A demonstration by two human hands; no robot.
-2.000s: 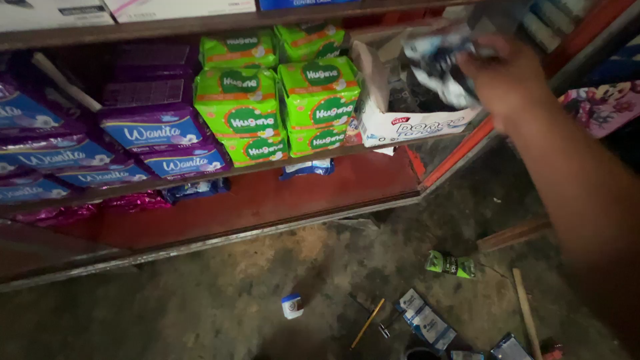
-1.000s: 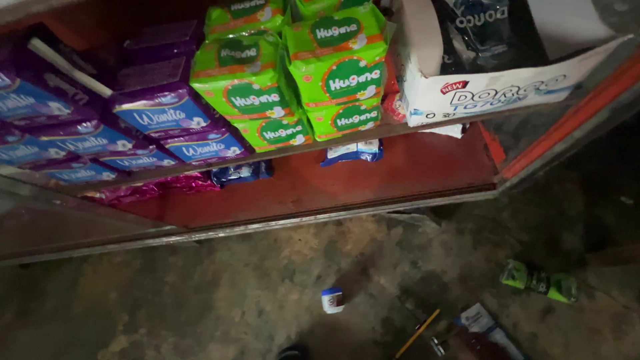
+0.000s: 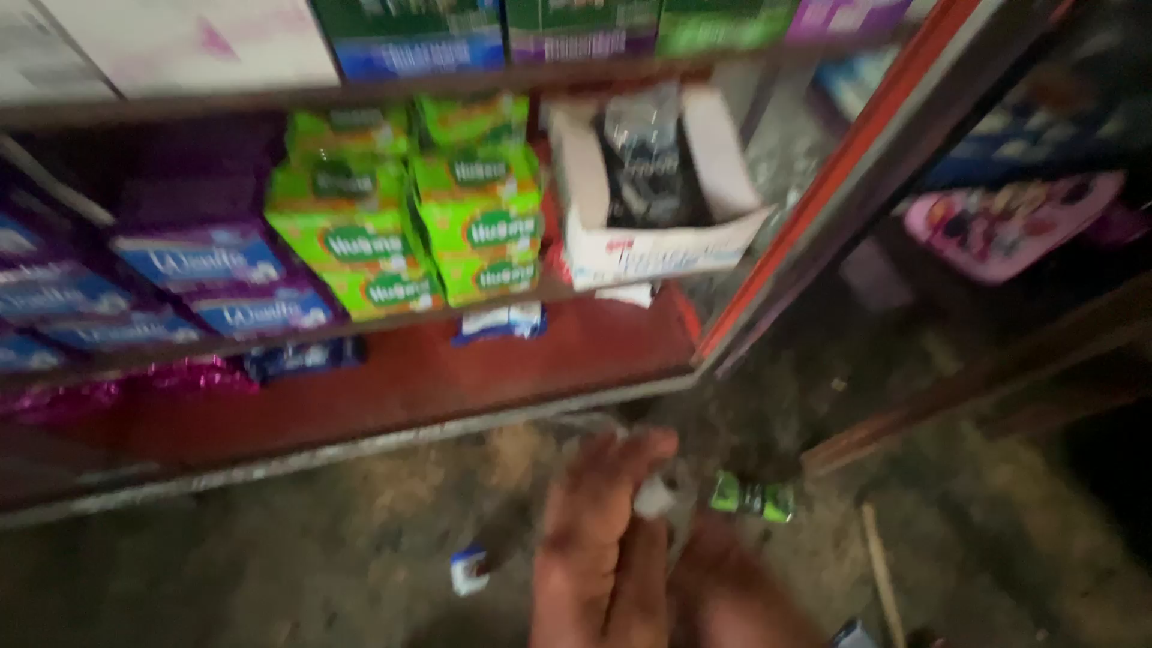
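Observation:
My left hand (image 3: 598, 531) is raised at the bottom centre, above the floor. Its blurred fingers close around a small whitish thing (image 3: 655, 497), which I cannot identify. Just right of it, a smeared skin-coloured shape (image 3: 738, 585) appears to be my right hand, and its fingers cannot be made out. Beyond the hands, an open white carton (image 3: 666, 256) holds dark packets in clear wrapping (image 3: 643, 135) on the shelf. Green Hugme packs (image 3: 477, 225) stand stacked left of the carton, with purple Wanita packs (image 3: 211, 261) farther left.
The metal-edged lower shelf (image 3: 387, 369) holds a blue-and-white packet (image 3: 501, 321) and pink packets (image 3: 193, 373). A red cabinet post (image 3: 837, 171) rises at right. On the floor lie a small white container with a blue top (image 3: 469, 571), a green packet (image 3: 754, 497) and a wooden stick (image 3: 882, 571).
My right hand was at the carton with a shiny packet two seconds ago and out of view one second ago. My left hand has come into view at the bottom. The view has shifted.

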